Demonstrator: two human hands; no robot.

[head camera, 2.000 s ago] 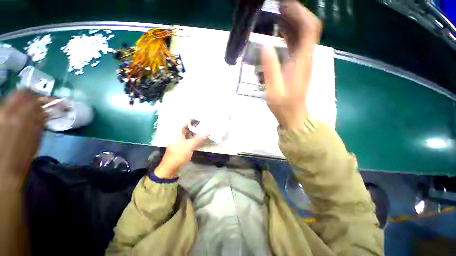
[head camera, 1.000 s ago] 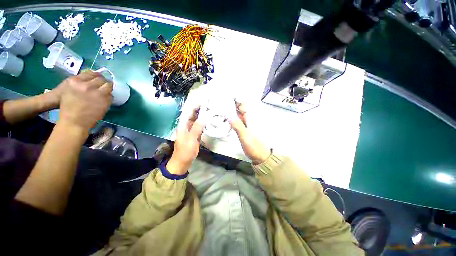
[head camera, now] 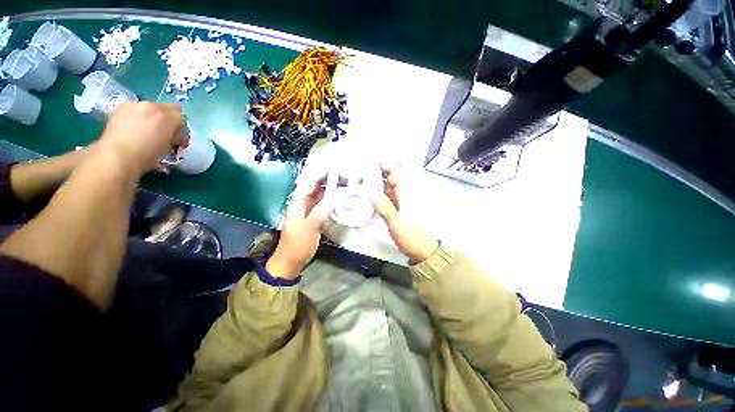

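Observation:
A white, translucent plastic housing (head camera: pixel 353 211) is held between my two hands over the near edge of the white sheet (head camera: pixel 516 241). Its round end faces me, and small dark spots show inside it. Glare blurs its outline. My left hand (head camera: pixel 305 229) grips its left side. My right hand (head camera: pixel 400 221) grips its right side. The black electric screwdriver (head camera: pixel 524 109) hangs at the upper right, tip down, in front of the pale grey screw feeder (head camera: pixel 471 121). Neither hand touches it.
Tangled orange and dark wire leads (head camera: pixel 298 105) lie left of the sheet. Small white plastic pieces (head camera: pixel 197 63) lie in piles further left. Several cup-shaped housings (head camera: pixel 64 47) stand at the far left. A coworker's hands (head camera: pixel 145 137) work there. A round stool (head camera: pixel 595 372) is at lower right.
My right hand has come down from the screwdriver to the housing, which both hands now hold. The screwdriver hangs further right. Over the last second my hands have barely moved.

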